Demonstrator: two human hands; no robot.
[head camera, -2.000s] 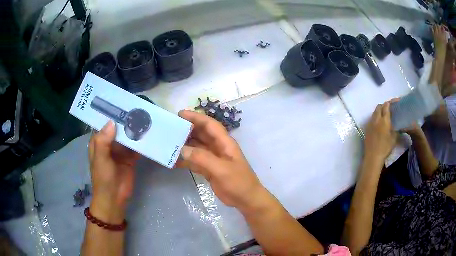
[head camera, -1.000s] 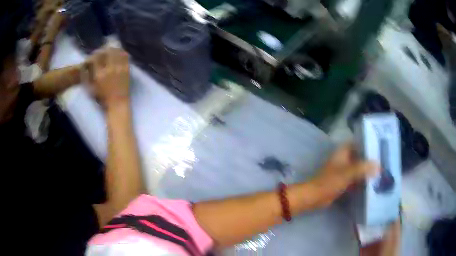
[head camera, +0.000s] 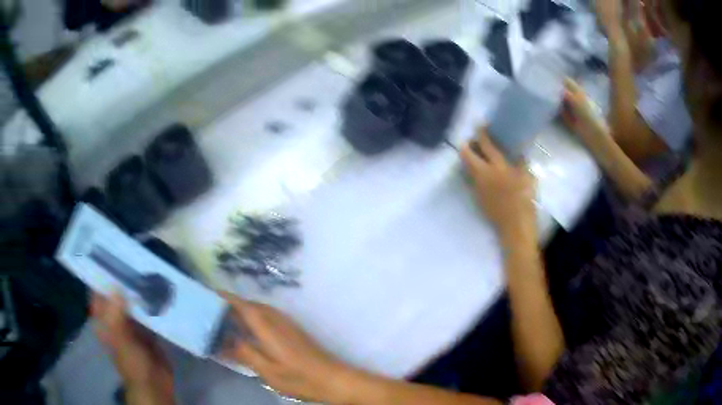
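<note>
A light blue-white retail box (head camera: 142, 281) with a picture of a dark round-headed device is held tilted at the lower left. My left hand (head camera: 127, 340) holds it from below at its lower left side. My right hand (head camera: 265, 340) holds its right end; that end is partly hidden by the fingers. The frame is blurred and the print cannot be read. A loose pile of small black fittings (head camera: 261, 249) lies on the table beyond my right hand.
Black plastic cups (head camera: 178, 162) stand in a row at left, and another cluster (head camera: 408, 95) at upper middle. Two stray fittings (head camera: 277, 126) lie between. At right, a neighbouring person's hands (head camera: 503, 178) hold a grey-blue box (head camera: 522, 115). The white table (head camera: 396, 253) has a raised ledge.
The view has swung back from the left neighbour and green frame to the table and right neighbour. The box has stayed in my hands; both hands now grip it at the lower left.
</note>
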